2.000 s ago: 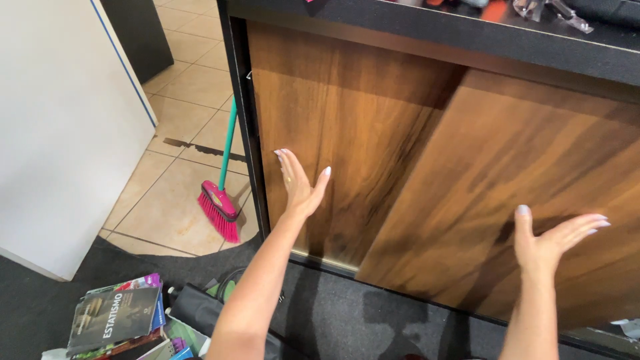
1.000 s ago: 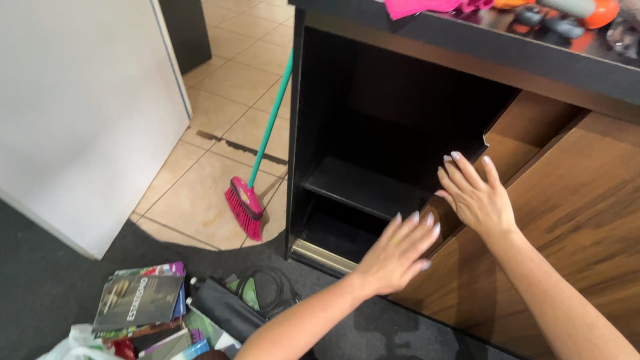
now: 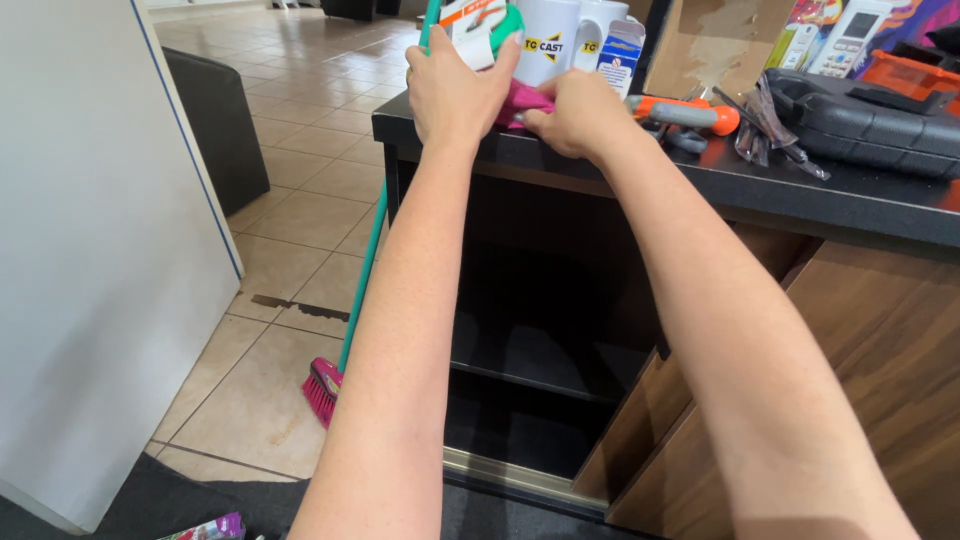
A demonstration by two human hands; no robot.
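My left hand [image 3: 459, 94] grips a green roll with a white and orange label [image 3: 480, 34], above the left corner of the black cabinet top [image 3: 750, 189]. Beside it, my right hand [image 3: 577, 112] pinches a pink cloth [image 3: 527, 103] lying near the front edge. White printed mugs [image 3: 550, 37] and a small blue and white box [image 3: 621, 56] stand just behind. Below my forearms the cabinet's dark shelf [image 3: 525, 360] shows, with the wood-grain sliding doors [image 3: 847, 390] over to the right.
An orange and grey tool [image 3: 690, 114], plastic-wrapped items [image 3: 765, 131], a black hard case [image 3: 870, 124] and a remote control [image 3: 850, 37] lie on the cabinet top. A pink broom [image 3: 324, 386] with a green handle leans at the left. A white door panel [image 3: 105, 247] stands farther left.
The sliding door was moved to the right, uncovering the shelves. Both hands have since gone from the door up to the cabinet top, onto the roll and the cloth. The view has tilted up.
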